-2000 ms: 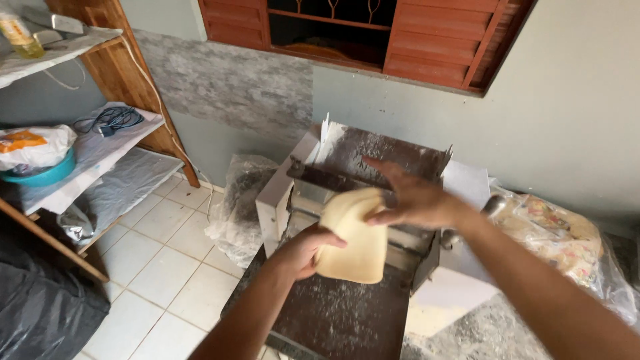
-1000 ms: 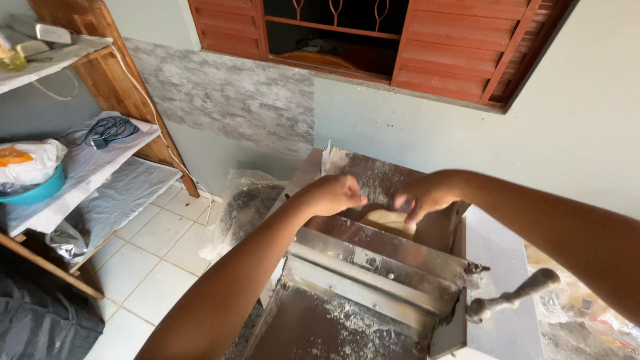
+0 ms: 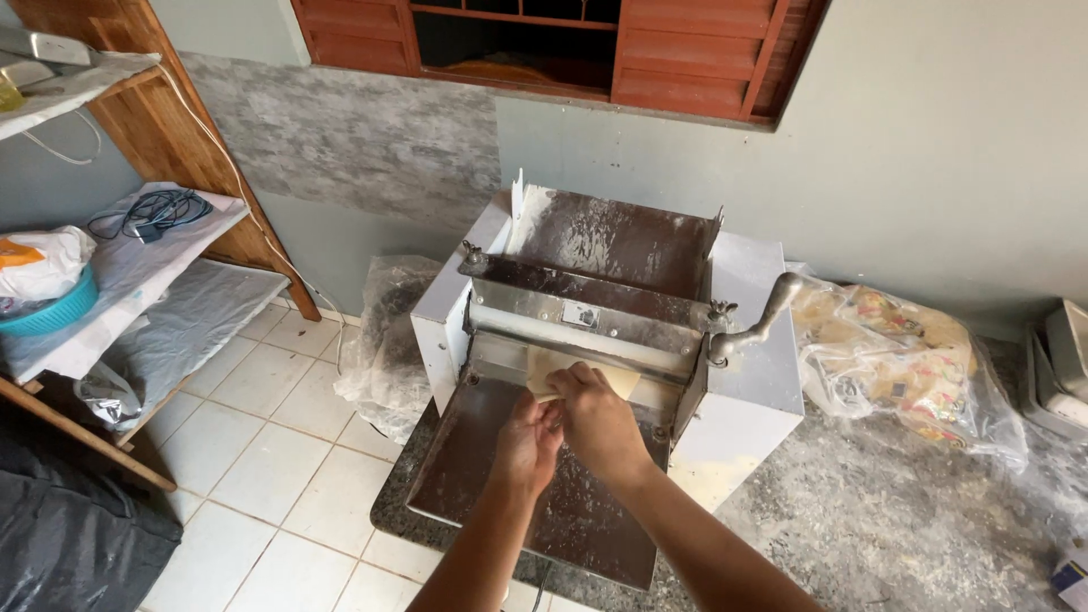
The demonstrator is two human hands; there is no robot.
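A dough sheeter with a white casing (image 3: pixel 739 425) stands on a granite counter. Pale dough (image 3: pixel 625 381) lies just below its roller (image 3: pixel 586 340), at the top of the front metal tray (image 3: pixel 476 459). My left hand (image 3: pixel 531 438) is at the near edge of the dough, fingers curled up against it. My right hand (image 3: pixel 599 416) is beside it, its bent fingers pinching that edge from above. The fingertips partly hide the dough. A crank handle (image 3: pixel 761 323) sticks up at the machine's right, and the floured rear tray (image 3: pixel 612 238) slopes behind the roller.
Plastic-wrapped packages (image 3: pixel 909 365) lie on the counter at the right, near metal pans (image 3: pixel 1062 365). Left of the machine is a clear plastic bag (image 3: pixel 387 340). Shelves at the left hold a blue basket (image 3: pixel 59 306) and a coiled cable (image 3: pixel 157 212). A shuttered window (image 3: pixel 680 51) is above.
Both hands have moved from the rear tray to the front tray. One second ago dough lay under them behind the roller; now dough shows at the front.
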